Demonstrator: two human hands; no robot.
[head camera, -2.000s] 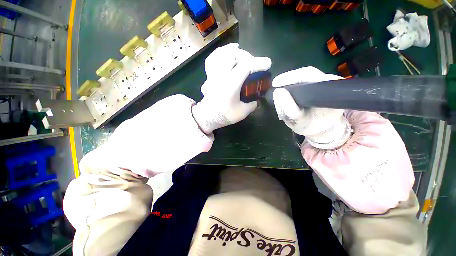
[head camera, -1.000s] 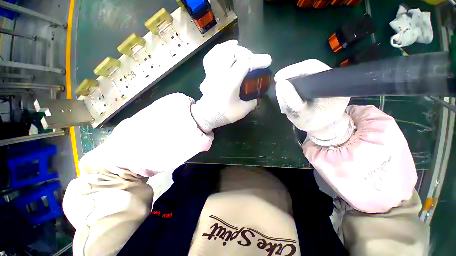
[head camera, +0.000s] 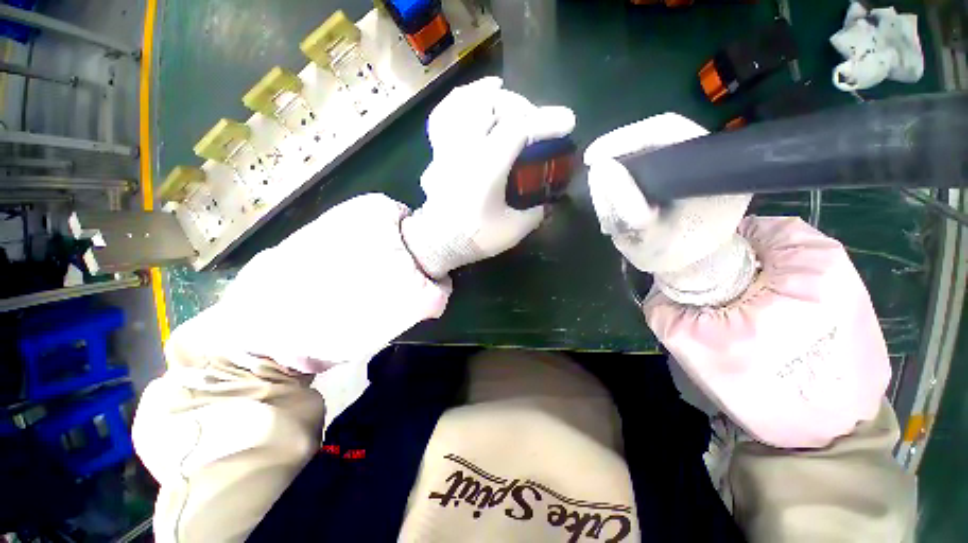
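My left hand (head camera: 478, 175), in a white knit glove, holds a small transformer (head camera: 542, 172) with a dark body and orange-copper winding. My right hand (head camera: 669, 202), also gloved in white, grips the front end of a long dark grey dispensing syringe (head camera: 817, 149). The syringe points left at the transformer, and its rear end reaches the right edge of the picture. The thin tip is too blurred to make out, so I cannot tell if it touches the transformer.
A pale metal fixture (head camera: 318, 138) with yellow-green pads lies diagonally at upper left, with a blue-topped transformer (head camera: 424, 30) on its far end. A black-and-orange transformer (head camera: 746, 60) and a crumpled white cloth (head camera: 877, 47) lie at upper right. Blue stools (head camera: 74, 350) stand at left.
The syringe's rear end has swung up and away from me, then slightly back down, and now covers more of the lower loose part. My left hand has barely moved and still holds the transformer.
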